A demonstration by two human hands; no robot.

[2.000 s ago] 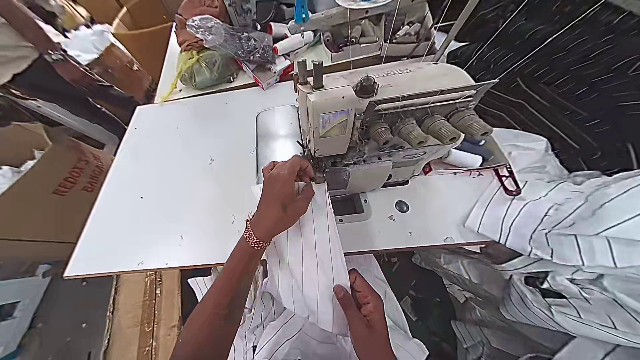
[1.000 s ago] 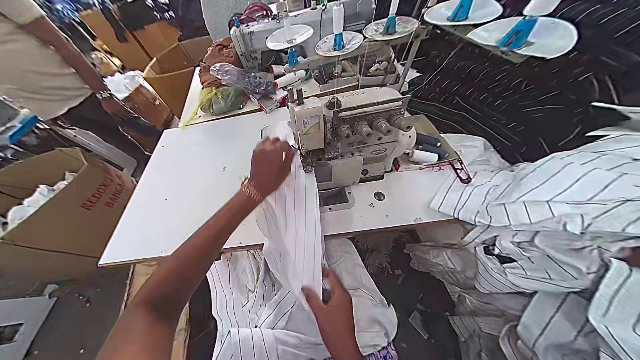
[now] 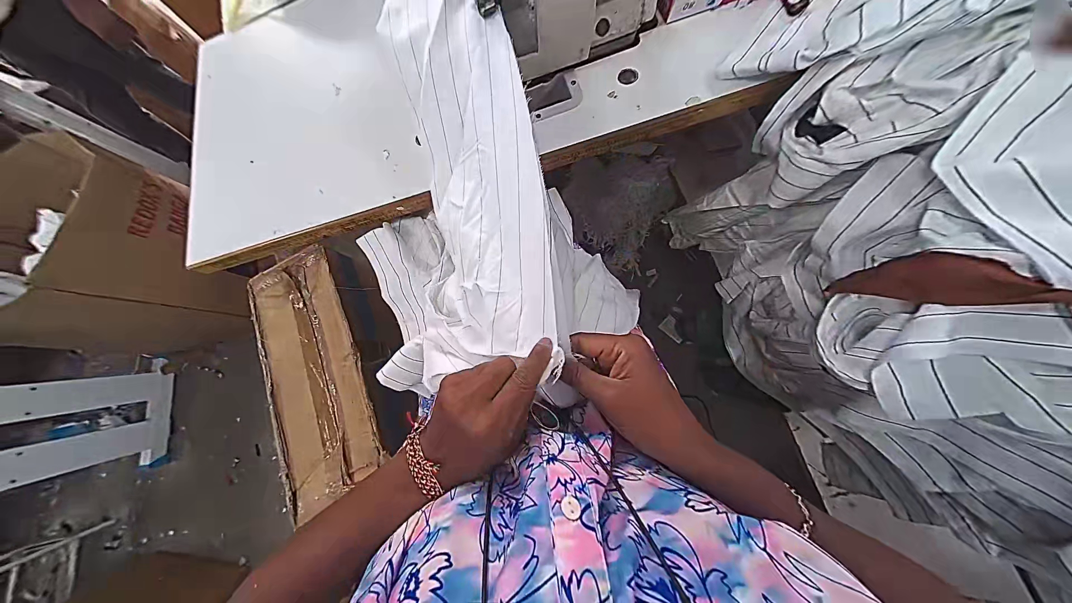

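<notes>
A long piece of white striped fabric (image 3: 494, 167) runs from the sewing machine (image 3: 569, 33) at the top of the view, over the table edge, down to my lap. My left hand (image 3: 486, 410) pinches its near edge between thumb and fingers. Close beside it on the right, my right hand (image 3: 624, 385) grips the same edge, and the fingertips of both hands nearly meet. More of the striped cloth hangs in folds behind my hands. The machine's needle area is mostly cut off by the top of the frame.
The white sewing table (image 3: 310, 126) has a wooden front edge. A large heap of striped fabric (image 3: 888, 201) lies at the right. On the left are a cardboard box (image 3: 126, 285) with printing, a flattened cardboard piece (image 3: 314, 385) and a white frame (image 3: 84, 427) near the floor.
My left hand has left the machine's needle area and come down to my lap, beside my right hand at the fabric's near edge. The view has tilted down strongly.
</notes>
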